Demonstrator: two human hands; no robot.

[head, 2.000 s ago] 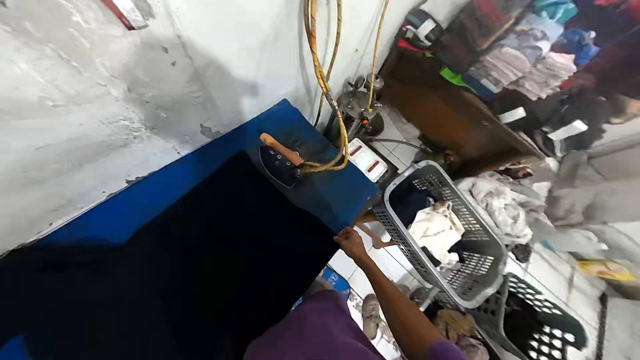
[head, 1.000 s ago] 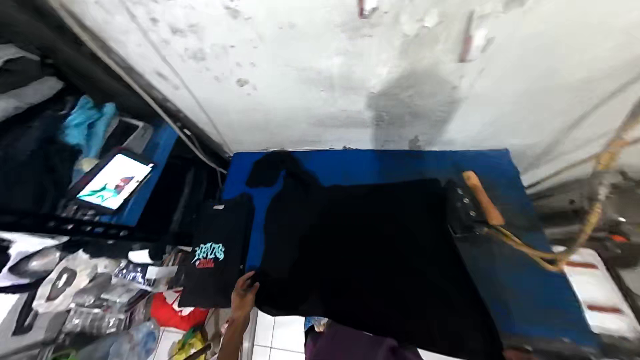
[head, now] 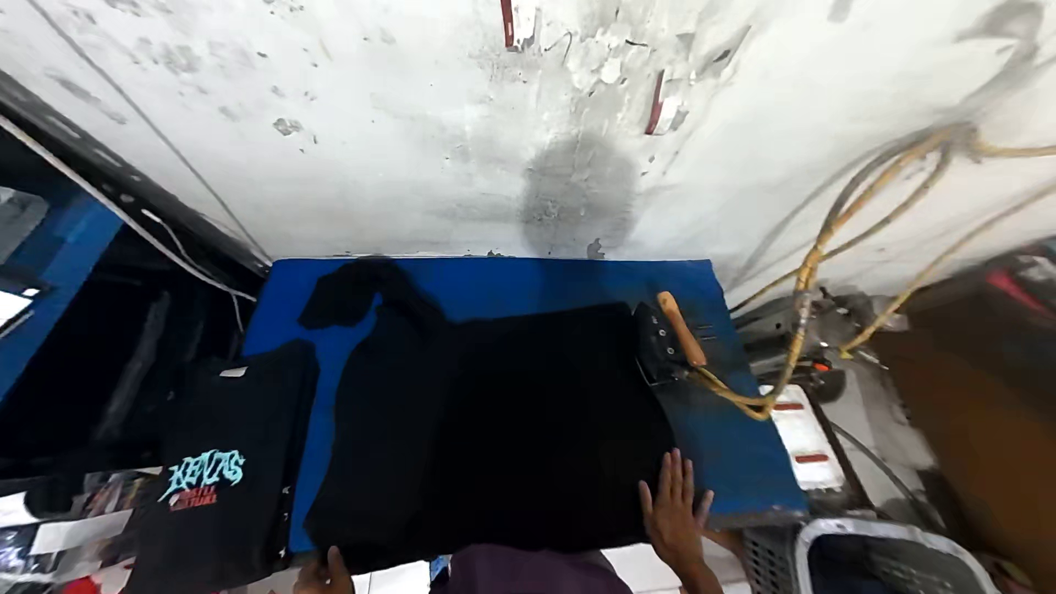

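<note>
A black garment, probably a shirt, lies spread over a blue-covered ironing table, one sleeve bent at the upper left. My right hand rests with fingers spread on its lower right edge. At the lower left corner of the cloth is my left hand, partly cut off by the frame; its thumb is up against the fabric, and whether it pinches it is unclear. An iron with a wooden handle stands by the garment's upper right edge, its hose and cord trailing right.
A folded black T-shirt with a printed front lies at the left. Yellowish hoses hang at the right by the wall. A grey plastic basket stands at the lower right, below a white object with red strips. Packaged items sit lower left.
The view has swung left, then partly back right. My right hand, unseen one second ago, now lies flat on the garment's lower right edge. The iron remains on the table.
</note>
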